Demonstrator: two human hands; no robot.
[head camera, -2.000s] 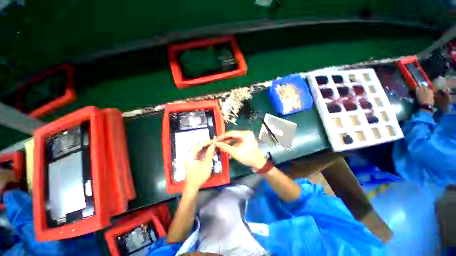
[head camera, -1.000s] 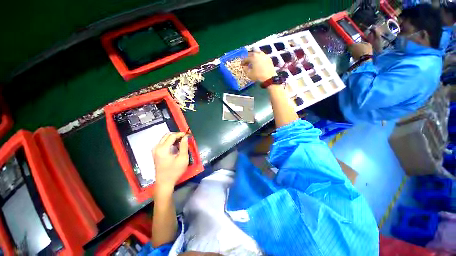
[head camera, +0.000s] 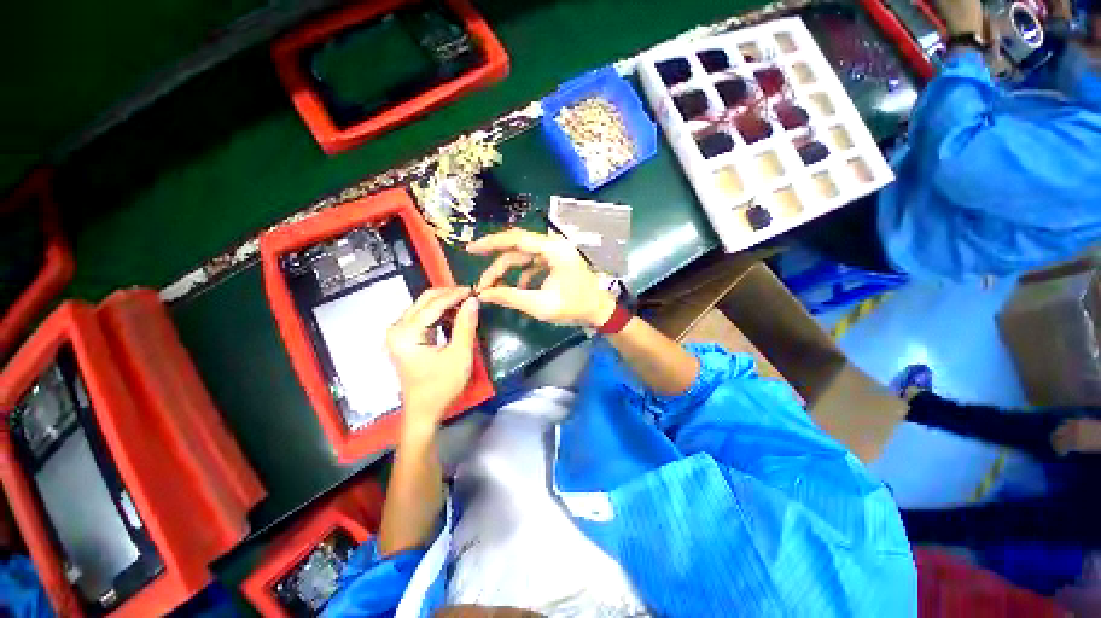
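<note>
My left hand (head camera: 432, 353) and my right hand (head camera: 546, 283) meet fingertip to fingertip over the right edge of the red frame (head camera: 293, 362). Both pinch a tiny dark part (head camera: 473, 291) between them; its details are too small to tell. The open tablet (head camera: 360, 344) lies in the frame, with a large white battery and a circuit board at its far end. My left hand and wrist cover part of the frame's right side. The blue bin (head camera: 599, 130) of small beige pieces is beyond my right hand.
Cream-and-black parts (head camera: 456, 187) lie beside the frame. An adhesive sheet (head camera: 594, 229) is partly behind my right hand. A white tray (head camera: 773, 169) holds dark modules. Red frames are stacked at left (head camera: 169, 423); another (head camera: 324, 121) is on the belt. A cardboard box (head camera: 785, 350) and people are at right.
My right hand has come back from the blue bin to meet my left hand. My left hand has lifted its fingertips up and right, off the tablet. The camera view has shifted.
</note>
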